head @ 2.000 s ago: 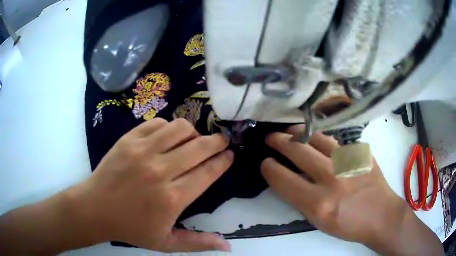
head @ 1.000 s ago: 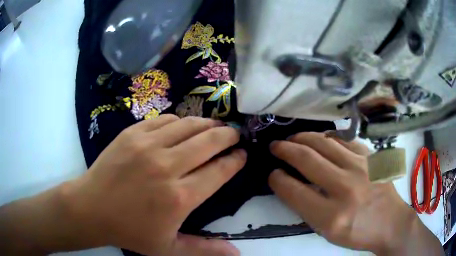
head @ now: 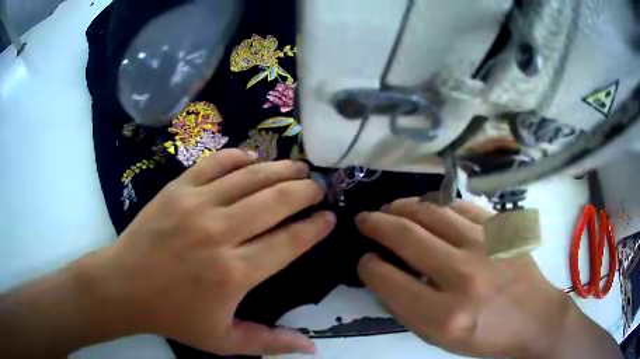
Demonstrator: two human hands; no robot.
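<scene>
The black fabric panel [head: 147, 87] lies on the white table under the machine head, with embroidered flowers [head: 196, 130] in yellow, pink and lilac on its left part. My left hand [head: 231, 245] lies flat on it, fingers together, fingertips just left of the presser foot [head: 338, 189]. My right hand [head: 449, 273] lies on the fabric right of the foot, fingers slightly bent, fingertips pressed down. Neither hand grips the cloth. The needle is blurred and hard to make out. The fabric's ragged lower edge shows between my hands.
The white machine head [head: 372, 56] fills the upper middle and right, with a cream knob [head: 513, 232] hanging over my right hand. A dark lamp-like shape [head: 172, 63] hangs at upper left. Red-handled scissors [head: 594, 252] lie on the white table [head: 49, 161] at the right.
The fabric's left edge and flowers have shifted left and the panel has turned slightly. My right fingertips sit a little lower against the foot. The view has also shifted.
</scene>
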